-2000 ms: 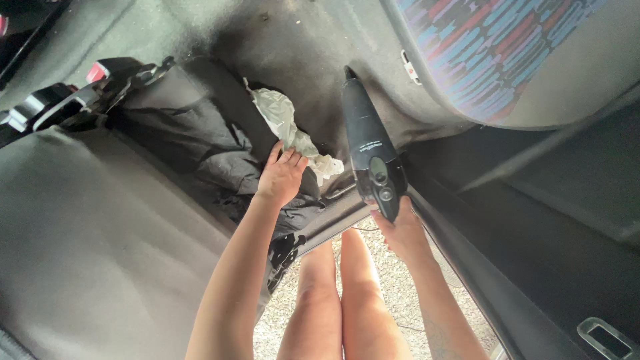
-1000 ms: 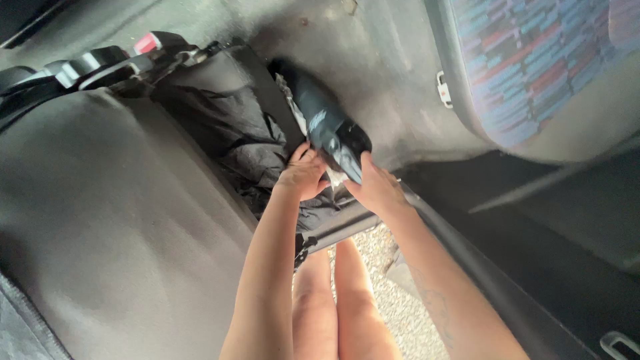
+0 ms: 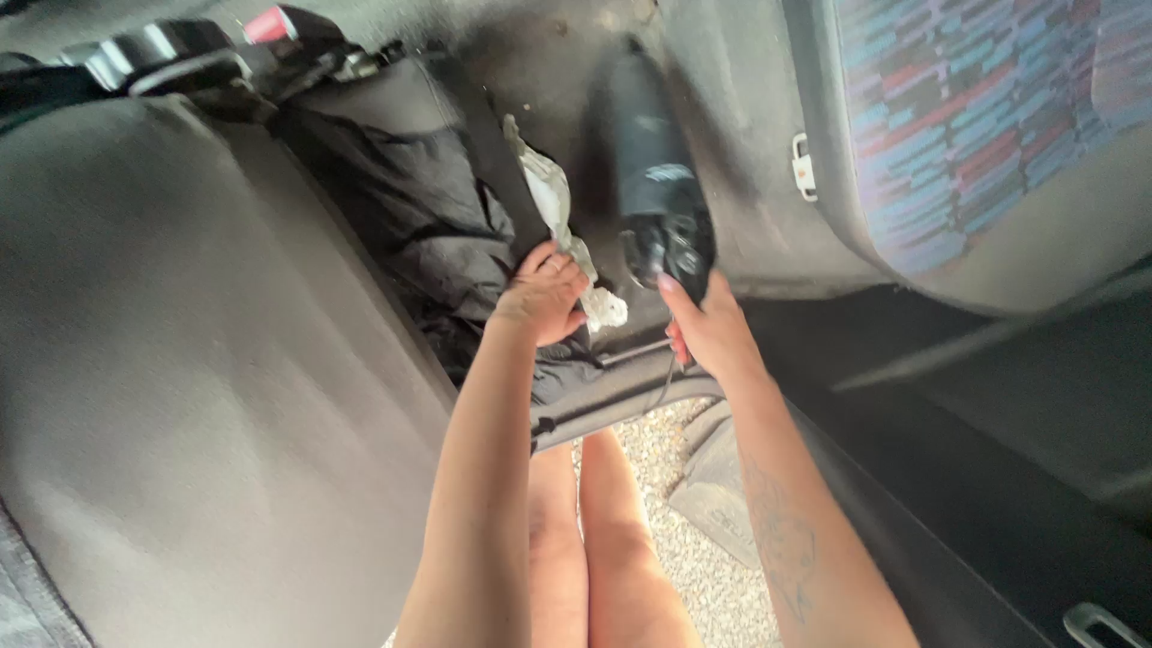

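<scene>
A black handheld vacuum cleaner [image 3: 661, 171] is in my right hand [image 3: 715, 328], which grips its rear end, while its narrow nozzle points away over the car's floor carpet [image 3: 576, 54]. My left hand [image 3: 544, 292] lies on the edge of dark, wrinkled fabric [image 3: 423, 198] beside the front of a seat. Its fingers touch or rest against a crumpled whitish wrapper or sheet [image 3: 551, 193] that stretches along that edge. Whether the fingers pinch the sheet or the fabric cannot be made out. A thin cord hangs below my right hand.
Left is a grey seat [image 3: 198, 360], with a red seat-belt buckle [image 3: 270, 25] behind it. A seat with patterned fabric [image 3: 972, 117] stands at the upper right. The door sill [image 3: 621, 387] crosses below my hands, and a dark door panel [image 3: 954, 432] is on the right. A grey mat [image 3: 720, 504] lies on gravel.
The vacuum cleaner has swung from beside my left hand, over the whitish sheet, to the right above the carpet. My hands have moved apart, and the sheet shows again.
</scene>
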